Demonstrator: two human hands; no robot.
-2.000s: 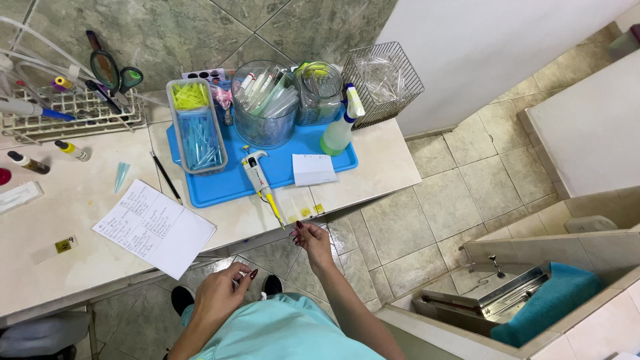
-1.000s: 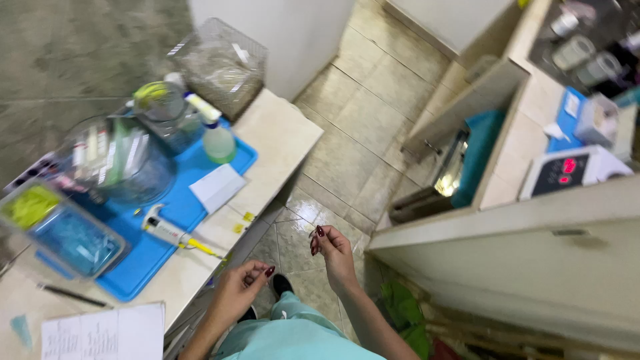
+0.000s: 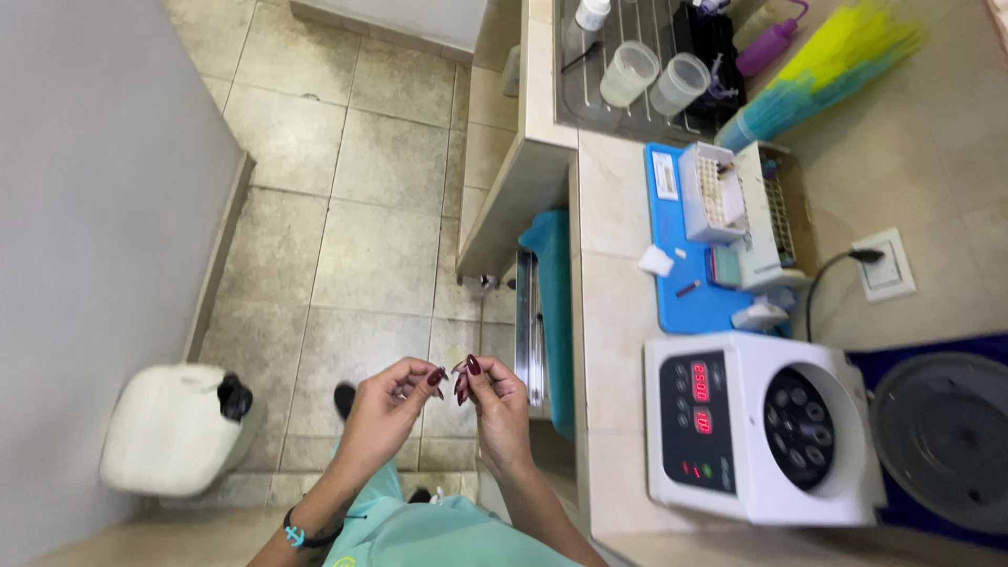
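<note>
My left hand [image 3: 387,405] and my right hand [image 3: 492,402] are held close together over the floor, thumbs and fingertips pinched, dark nails facing each other. Whether something thin or small lies between the fingertips cannot be told. To the right on the tiled counter stands a white benchtop centrifuge [image 3: 764,433], its round lid [image 3: 941,441] raised, the rotor with tube holes exposed and red digits lit. Beyond it lies a blue tray [image 3: 685,303] with a white tube rack [image 3: 713,189], a box of slides [image 3: 723,266] and a crumpled white tissue [image 3: 655,261].
A large white plastic jerrycan [image 3: 169,429] stands on the floor at left. Two plastic cups [image 3: 629,74] sit on a metal drainer beside a purple wash bottle [image 3: 768,47]. A teal cloth [image 3: 556,323] hangs below the counter edge. A power cord [image 3: 823,283] runs to the wall socket.
The view has swung far to the right, from the counter with the pipette to the one with the centrifuge. My hands, apart two seconds ago, have come close together.
</note>
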